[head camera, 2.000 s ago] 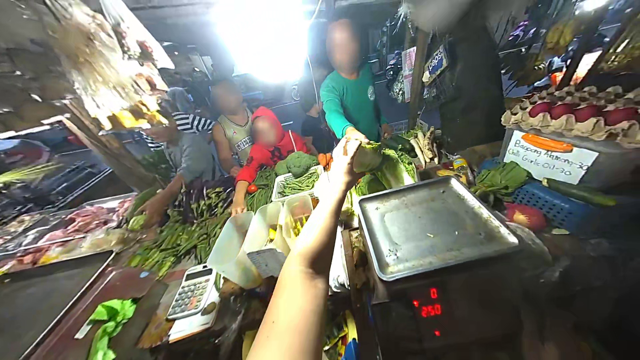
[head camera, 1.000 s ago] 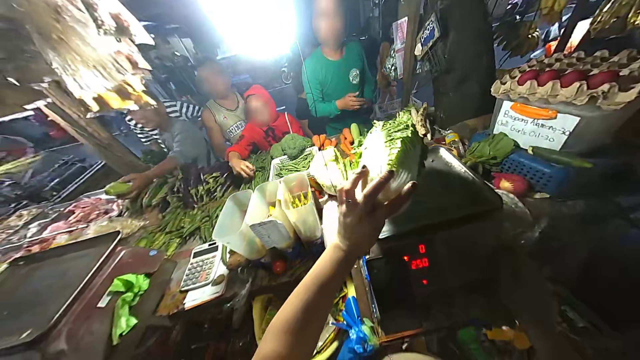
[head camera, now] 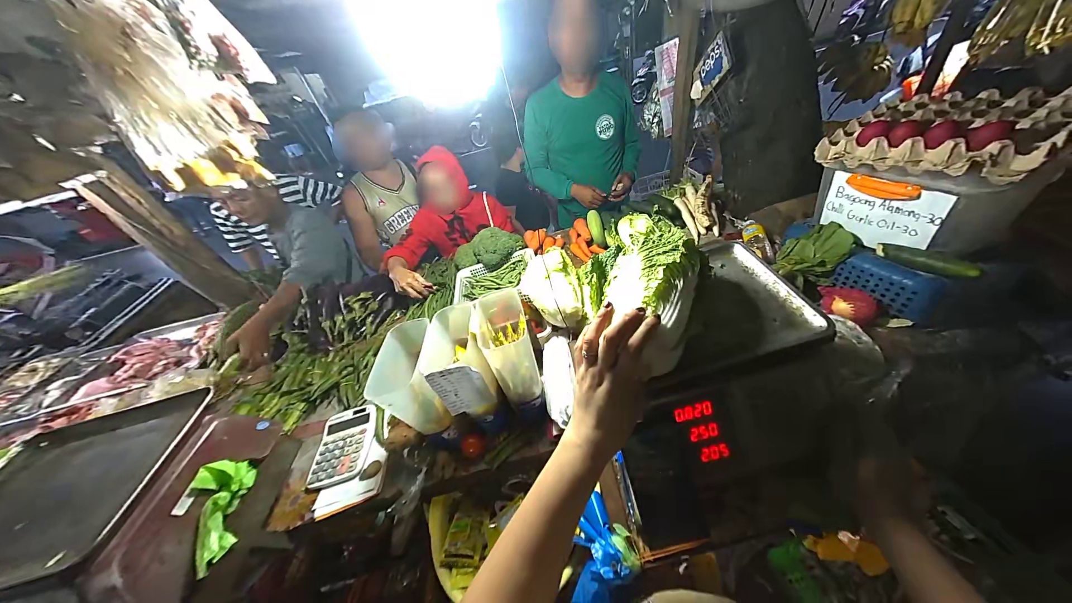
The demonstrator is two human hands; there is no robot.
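Note:
A large napa cabbage (head camera: 662,285) lies at the left end of the metal pan of a digital scale (head camera: 762,314). My left hand (head camera: 611,360), with a ring on one finger, reaches up to the cabbage's lower left side, its fingers spread against it; whether it bears any of the weight I cannot tell. Red digits glow on the scale's display (head camera: 703,431) below the pan. My right hand (head camera: 888,477) is a dark blur at the lower right, below the scale; its fingers and anything in them cannot be made out.
Plastic containers (head camera: 507,356), a calculator (head camera: 342,444) and green beans (head camera: 335,368) lie left of the scale. A blue basket (head camera: 888,285) and egg trays (head camera: 938,138) are at the right. Several people stand across the stall, one in a green shirt (head camera: 582,138). A dark tray (head camera: 92,477) is at far left.
The cabbage, held up by my left hand a second ago, now rests on the scale's pan. The display digits have changed. My right hand has come into view at the lower right.

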